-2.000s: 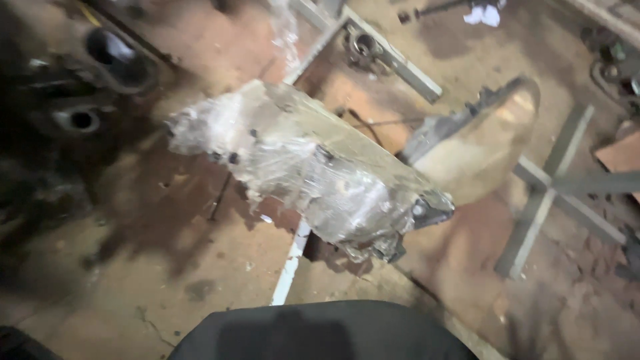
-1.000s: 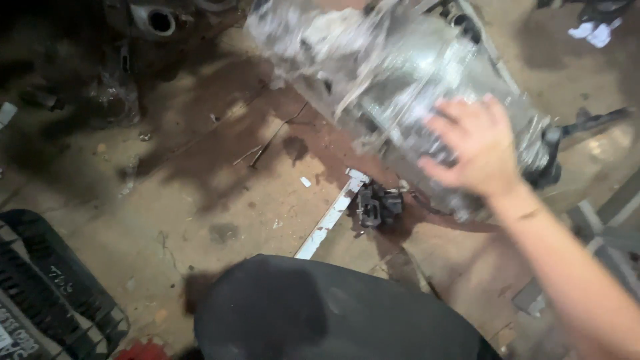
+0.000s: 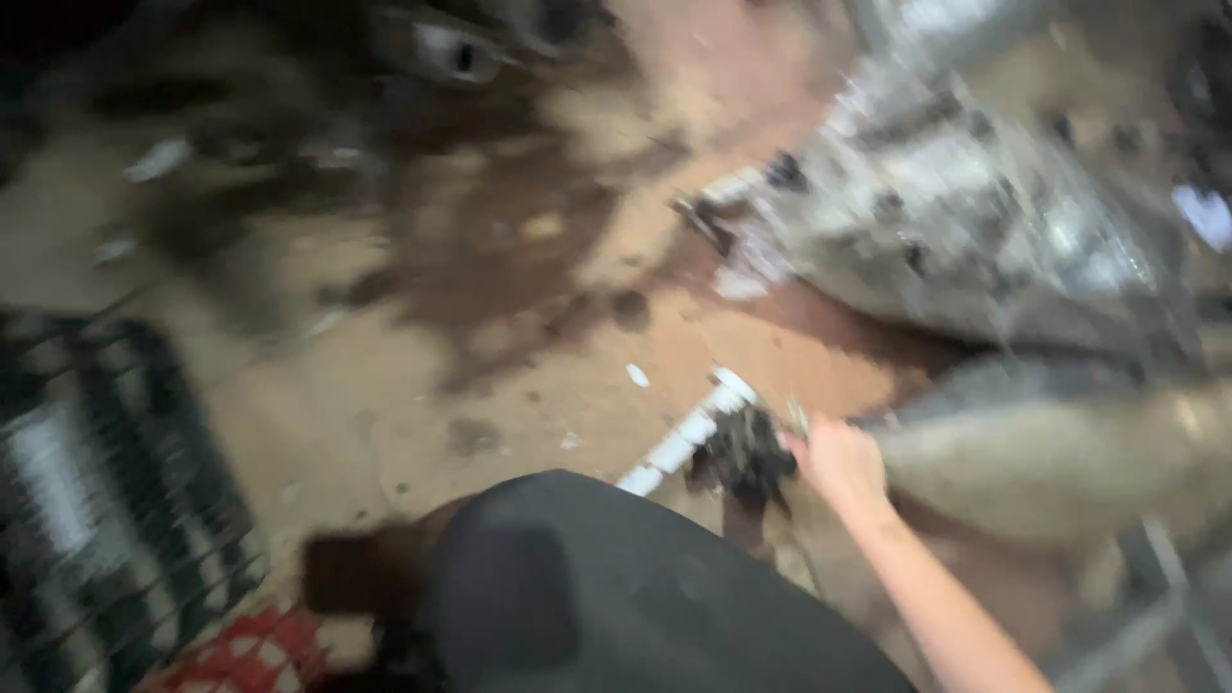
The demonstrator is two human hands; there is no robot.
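My right hand (image 3: 842, 467) reaches down at the lower right, its fingers bent beside a dark, clumped part (image 3: 746, 452) on the floor. Blur hides whether the fingers grip anything. A flat white metal bar (image 3: 683, 438) lies on the floor at the left of that dark part. Above and to the right of my hand is a bulky part wrapped in clear plastic (image 3: 962, 212). A pale curved panel with a dark edge (image 3: 1049, 457) lies just right of my hand, below the wrapped part. My left hand is out of view.
A black slotted plastic crate or grille (image 3: 144, 481) lies at the left, with a red object (image 3: 250, 650) beneath it. Dark metal machine parts (image 3: 452, 53) stand at the top. Grey metal bars (image 3: 1136, 635) cross at the lower right. A dark rounded surface (image 3: 626, 587) fills the bottom centre.
My right hand was on the plastic-wrapped part one second ago and is now lower, beside the dark part. The view has shifted.
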